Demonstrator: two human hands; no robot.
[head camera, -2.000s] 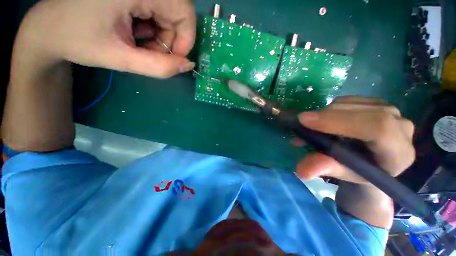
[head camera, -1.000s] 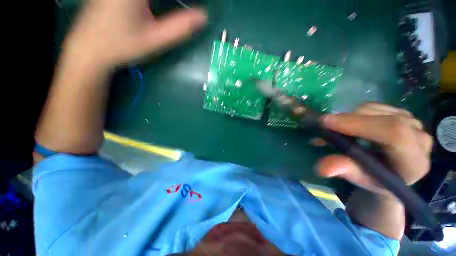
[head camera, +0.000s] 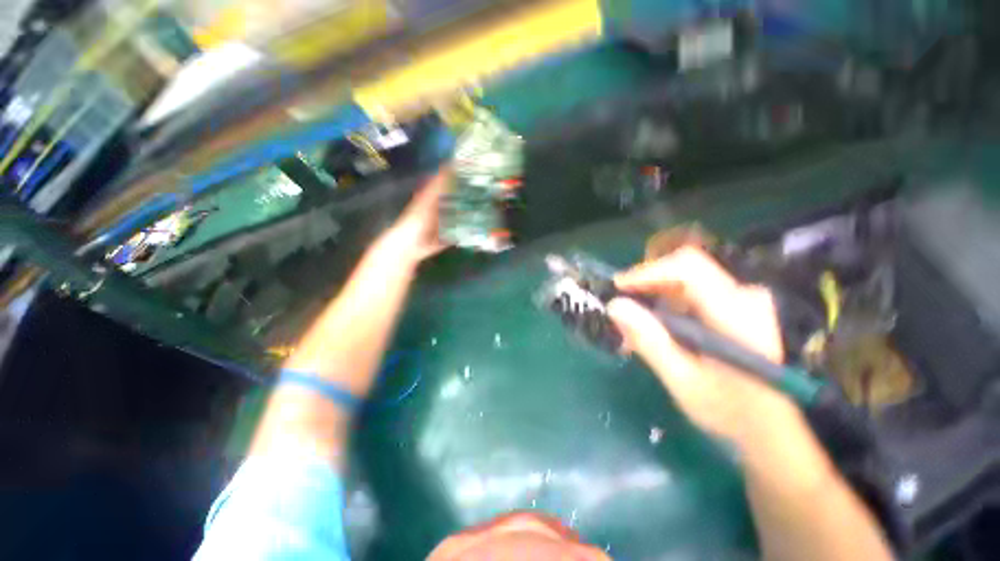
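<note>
The frame is blurred. My left hand (head camera: 431, 217) reaches forward and grips the left edge of a circuit board (head camera: 483, 181) with pale, silvery and red parts, at the near edge of the dark belt; its fingers are mostly hidden. My right hand (head camera: 707, 329) holds the black soldering iron (head camera: 737, 353), its rear end pointing down to the right. A small tray of dark components (head camera: 581, 307) lies at my right fingertips; the iron's tip cannot be made out. A blue wrist strap (head camera: 318, 386) is on my left forearm.
The shiny green mat (head camera: 483, 422) carries tiny pale specks. Beyond it runs the dark conveyor belt (head camera: 757, 153), with blurred parts on it and a yellow rail (head camera: 483, 53) behind. A blue cord (head camera: 406, 378) lies by my left forearm. Dark equipment stands at the right.
The view has swung up and across to the belt. My left hand has reached forward and taken hold of a board. The two green boards no longer show on the mat. The iron remains in my right hand.
</note>
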